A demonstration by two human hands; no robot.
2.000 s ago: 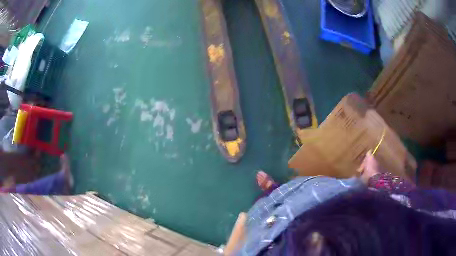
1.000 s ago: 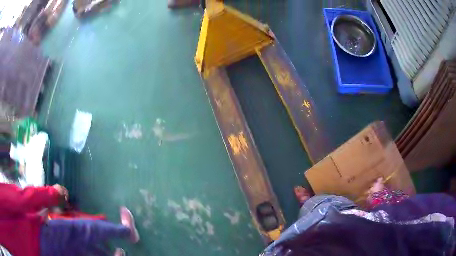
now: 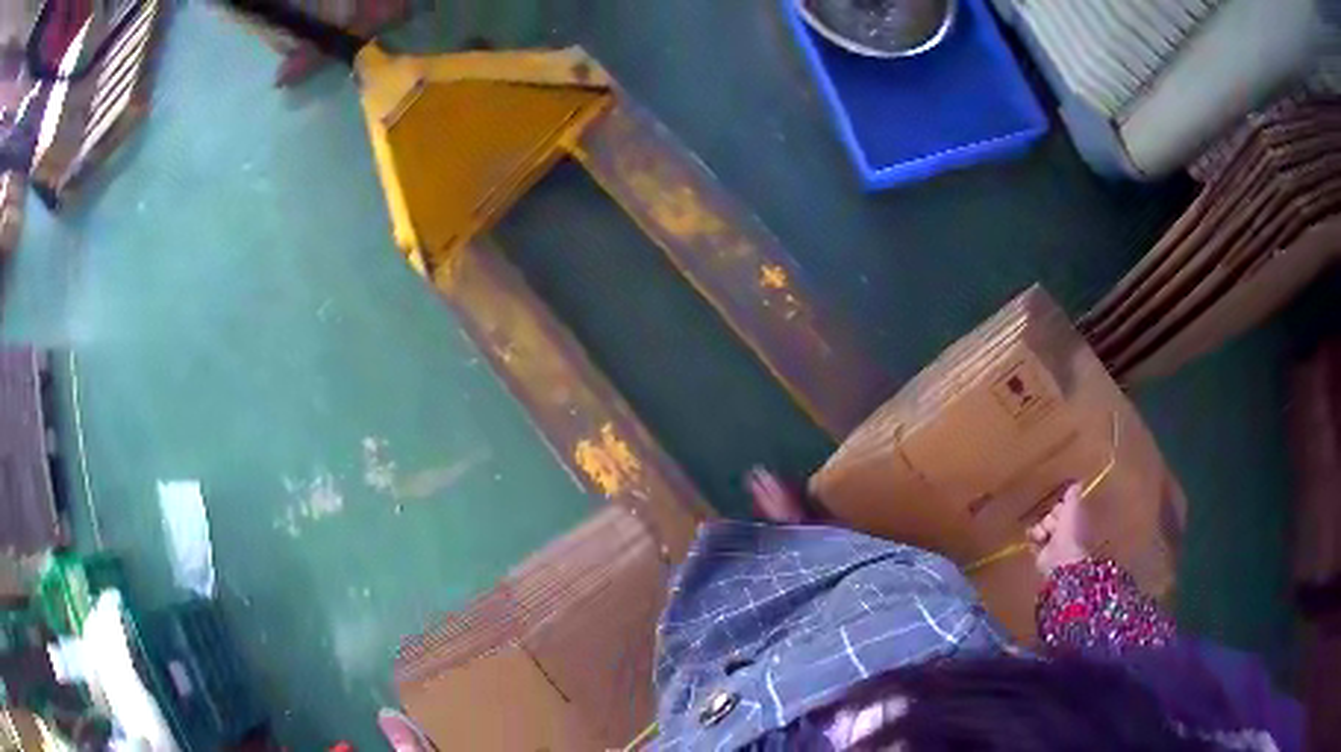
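Note:
My right hand [image 3: 1062, 532] is closed on the yellow strap [image 3: 1100, 478] of a bundle of flattened cartons [image 3: 1015, 426] at the lower right. A second carton bundle [image 3: 544, 632] shows at the lower left, with a bit of yellow strap at the bottom edge. My left hand is not in view. The yellow pallet truck [image 3: 478, 140] stands ahead, its worn forks [image 3: 559, 397] pointing towards me. The bundles hide the fork ends.
A blue tray [image 3: 941, 125] with a metal dish is at the upper right, beside a pale ridged object [image 3: 1147, 66] and more stacked cartons [image 3: 1235, 243]. Green crates [image 3: 191, 669] and a pale sheet [image 3: 186, 536] are at the left. A partial pinkish shape is at the lower edge.
The view has turned, so the pallet truck and tray sit further left. The second carton bundle has come into view. The person in red has left view. My right hand still holds the strap.

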